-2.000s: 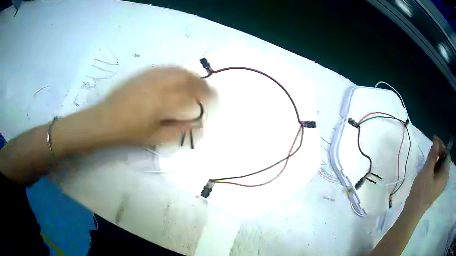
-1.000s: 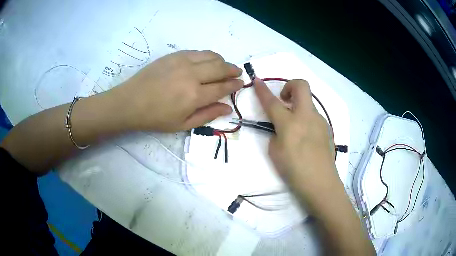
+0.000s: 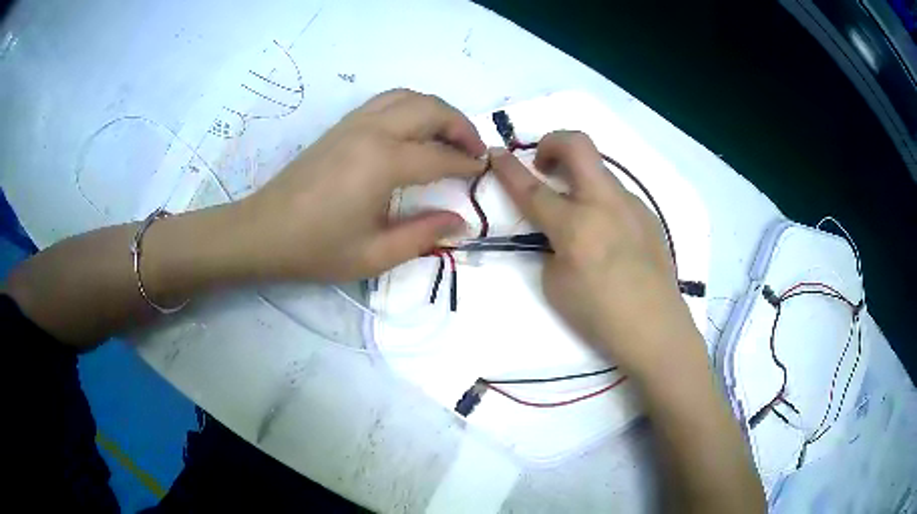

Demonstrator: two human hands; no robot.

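Observation:
The white housing (image 3: 523, 311) lies in front of me with red and black wires (image 3: 657, 206) on it. Small black connectors sit at its top (image 3: 503, 125), right (image 3: 692, 288) and lower left (image 3: 470, 398). My left hand (image 3: 342, 196) has its fingertips on the wires at the upper left, touching my right index fingertip. Its thumb lies over the black plug, which it hides. Two short wire ends (image 3: 452, 284) stick out below the thumb. My right hand (image 3: 608, 251) holds dark tweezers (image 3: 513, 242), their tips pointing left beside the left thumb.
A second wired housing (image 3: 804, 341) lies at the right of the scuffed white tabletop (image 3: 201, 371). A thin white cord (image 3: 292, 313) loops from the housing's left side, past my left wrist. A dark green conveyor (image 3: 724, 70) with a metal rail runs at the upper right.
Both hands came together over the housing, the right from the second housing. Since one second ago, the left thumb has moved over the plug and the tweezers have shifted slightly left.

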